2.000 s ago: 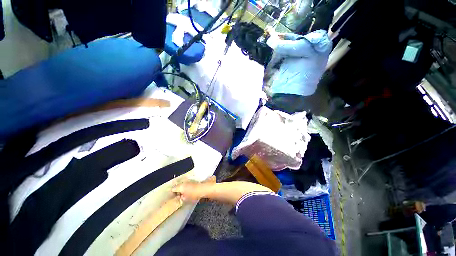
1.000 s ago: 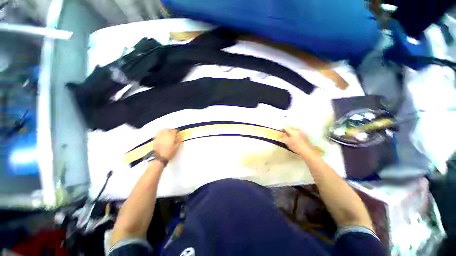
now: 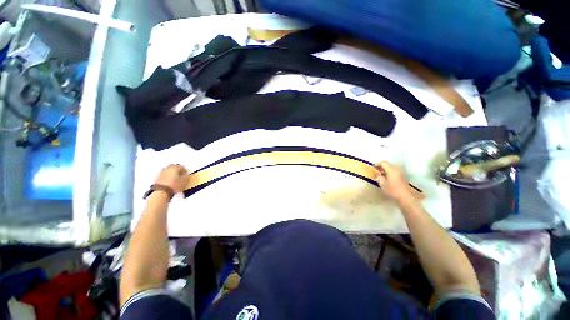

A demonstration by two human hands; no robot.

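The tan curved pressing template [image 3: 281,157] lies on a black waistband piece [image 3: 319,150], whose edges show along both sides. The strip's right tip reaches past my right hand. My left hand [image 3: 173,178] holds the template's left end, with the fingers on it. My right hand [image 3: 390,179] pinches the template near its right end. The steam iron [image 3: 478,165] rests on the dark rest pad [image 3: 476,209] at the board's right end.
Unpressed black waistband pieces [image 3: 294,111] fan out beyond the template. A crumpled black bundle [image 3: 156,94] lies at the left. A second tan template [image 3: 453,97] lies along the blue padded roll [image 3: 400,31]. A pale metal-framed bay [image 3: 94,125] stands left, and a wrapped bundle [image 3: 512,262] right.
Two seconds ago the right hand held the template beside the bare black strip. Now it lies on the strip. Since one second ago, my left hand has slid outward to the template's left end.
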